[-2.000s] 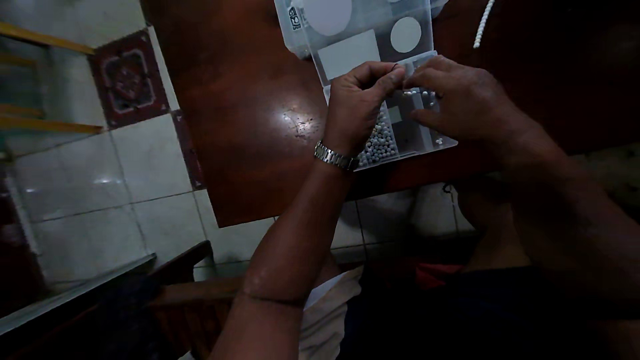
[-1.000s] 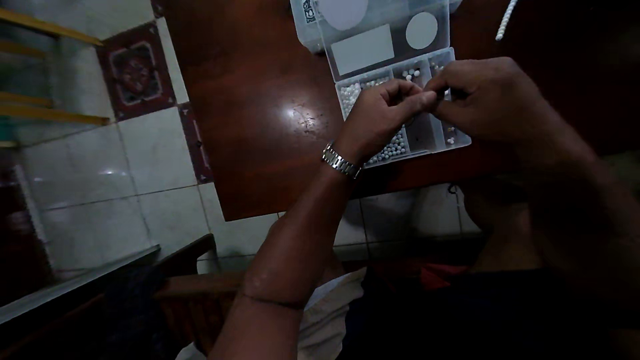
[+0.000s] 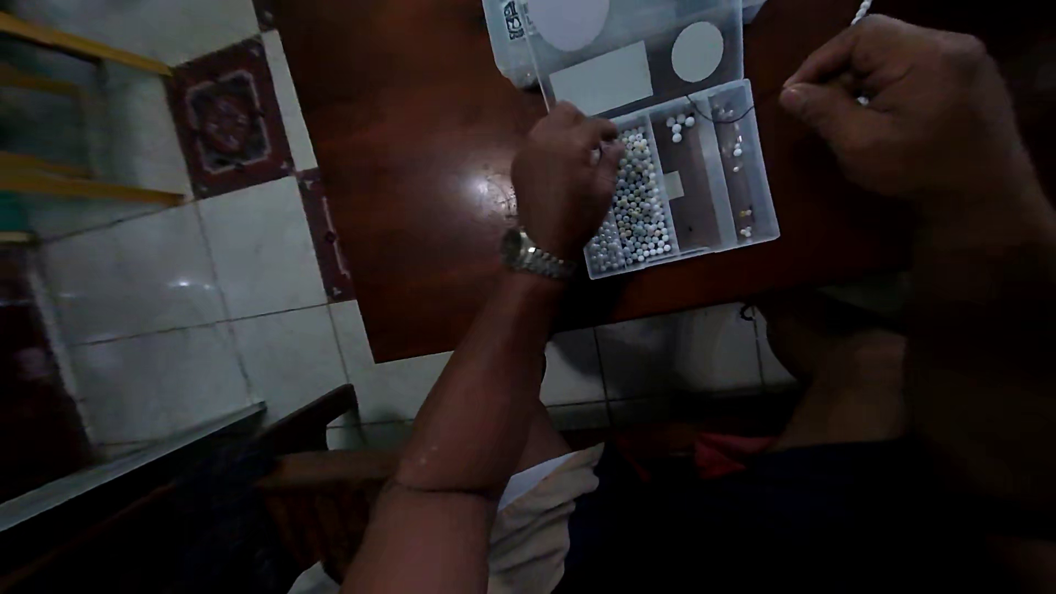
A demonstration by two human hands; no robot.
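A clear plastic compartment box [image 3: 767, 198] lies with its lid [image 3: 660, 49] raised on the far side. Its left compartments hold many pale round beads [image 3: 639, 202]; the others hold a few white beads [image 3: 680, 125] and small bits. My left hand [image 3: 569, 177], with a metal watch at the wrist, is at the box's left edge, fingers bent at the beads; whether it holds one is hidden. Right of the box, my right hand [image 3: 899, 107] pinches thumb and forefinger together, a thin dark cord [image 3: 726, 121] arcing from near them over the box. A strand of white beads [image 3: 862, 11] shows just above this hand.
The box stands near the front edge of a dark red-brown wooden table [image 3: 412, 165]. Below are floor tiles [image 3: 264, 239], and a wooden chair part [image 3: 330, 478] is at lower left. Yellow bars [image 3: 91, 190] show at the far left. My lap is beneath the table edge.
My hands were together over the box; they have parted, the left to the bead compartment and the right out past the box's right side. The dark cord now shows over the box.
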